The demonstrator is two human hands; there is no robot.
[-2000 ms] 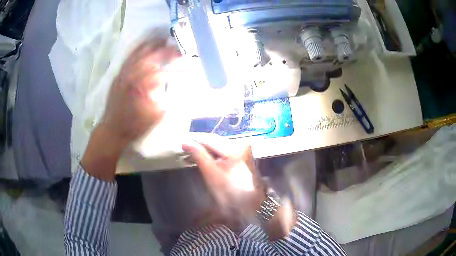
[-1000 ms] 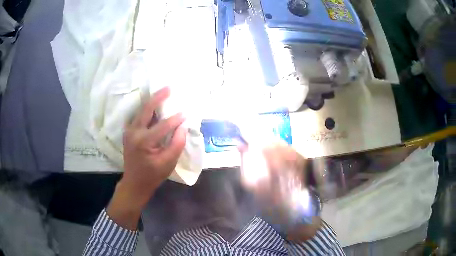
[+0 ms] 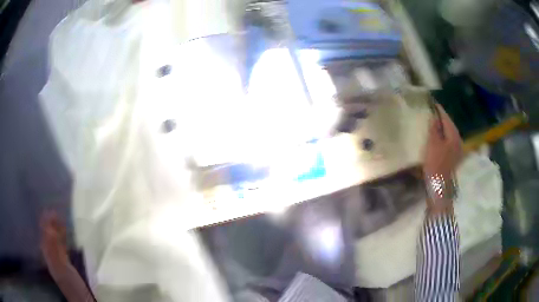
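Observation:
White cloth (image 3: pixel 112 177) spreads over the table's left part and hangs past its front edge; glare washes out its right side. My left hand (image 3: pixel 54 236) is small and blurred at the far left, beside the cloth's left border; its grip is unclear. My right hand (image 3: pixel 443 141) is at the table's right end, its fingers around a dark narrow thing that looks like the thread snips (image 3: pixel 438 118). The blue plate (image 3: pixel 310 167) shows partly through the glare. The needle area is hidden by glare.
The blue and white machine (image 3: pixel 348 35) stands at the back. Grey-purple cloth (image 3: pixel 26 135) lies at the left. More white cloth (image 3: pixel 390 253) is below the table at right. A yellow bar (image 3: pixel 493 133) runs beyond my right hand.
My left hand has moved from the cloth near the plate to the far lower left. My right hand has moved right to the table's end. The white cloth now hangs lower over the front edge.

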